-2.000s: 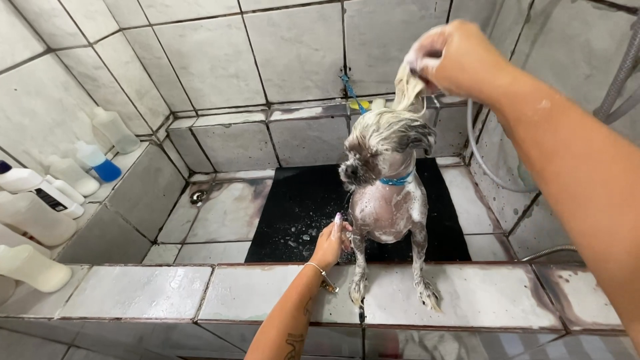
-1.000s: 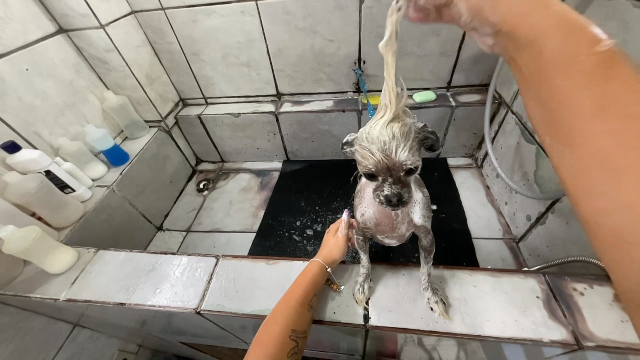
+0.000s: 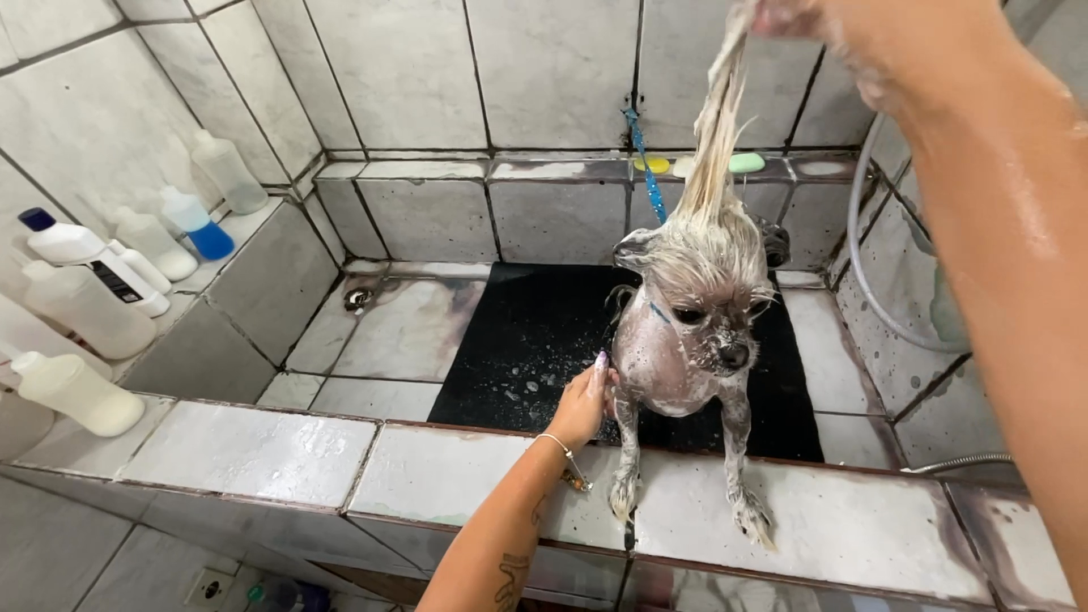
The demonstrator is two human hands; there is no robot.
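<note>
A small wet dog (image 3: 680, 357), lathered with foam, stands on a black mat (image 3: 510, 340) in a tiled tub, its front paws on the tub's ledge. My right hand (image 3: 799, 25), partly cut off by the top edge, grips the long soapy hair (image 3: 718, 136) on the dog's head and pulls it straight up. My left hand (image 3: 586, 399), wearing a bracelet, rests against the dog's side near its front leg; some fingers are hidden behind the dog. A blue leash (image 3: 646, 170) runs from the back wall down behind the head.
Several plastic bottles line the left ledge, one with blue liquid (image 3: 208, 234), one with cream liquid (image 3: 81, 395). A yellow soap (image 3: 653, 163) and a green soap (image 3: 746, 162) lie on the back ledge. A drain (image 3: 357, 297) is at left, a grey hose (image 3: 867, 255) at right.
The dog's head has turned from facing left to facing forward and a little right. My right hand has risen, drawing the head hair upright. My left hand has stayed at the dog's side.
</note>
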